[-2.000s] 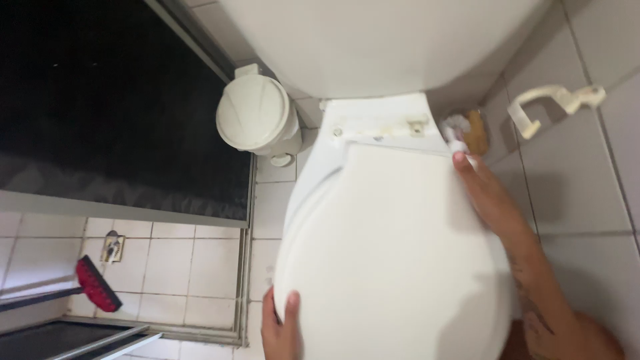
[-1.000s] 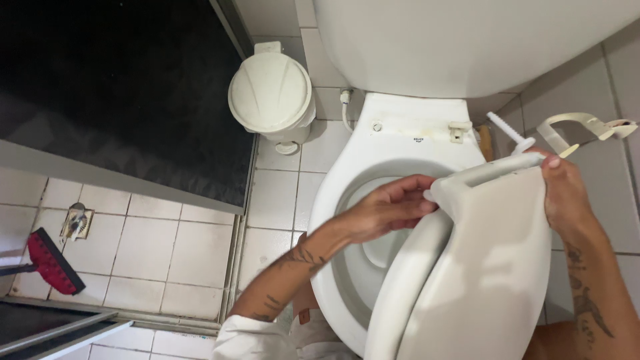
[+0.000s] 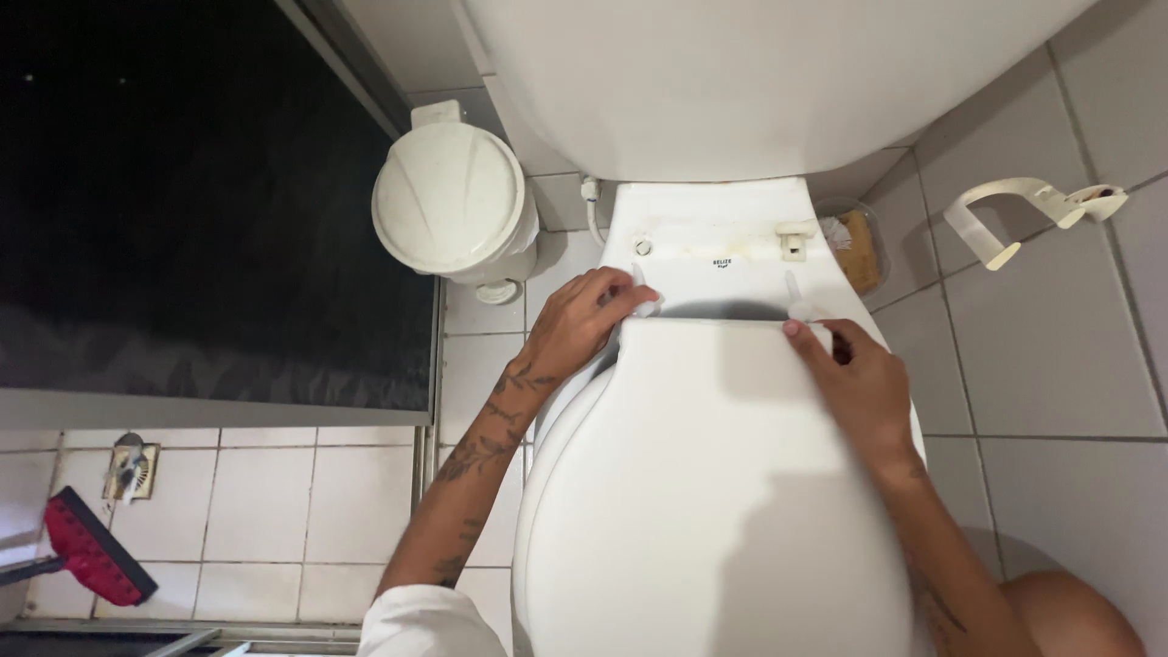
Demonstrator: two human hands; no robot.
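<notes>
A white toilet seat with its lid (image 3: 712,474) lies flat over the toilet bowl (image 3: 721,201), its hinge edge short of the bowl's rear ledge. My left hand (image 3: 589,319) pinches the white plastic hinge piece (image 3: 644,297) at the seat's left rear corner. At the right rear corner my right hand (image 3: 849,383) grips the seat's edge, thumb beside the other hinge piece (image 3: 798,297). On the ledge are a round hole (image 3: 643,246) at the left and a cream plastic fitting (image 3: 794,241) at the right, with yellowish stains between.
A white pedal bin (image 3: 452,196) stands left of the toilet, near a water hose (image 3: 591,205). The cistern (image 3: 757,82) overhangs the ledge. At right are a tub with a sponge (image 3: 858,251) and a wall-mounted paper holder (image 3: 1022,210). A red squeegee (image 3: 96,547) lies lower left.
The seat and lid, tilted up at the right a second ago, now lie flat over the bowl. My left hand has stayed at the left hinge corner, my right at the right one.
</notes>
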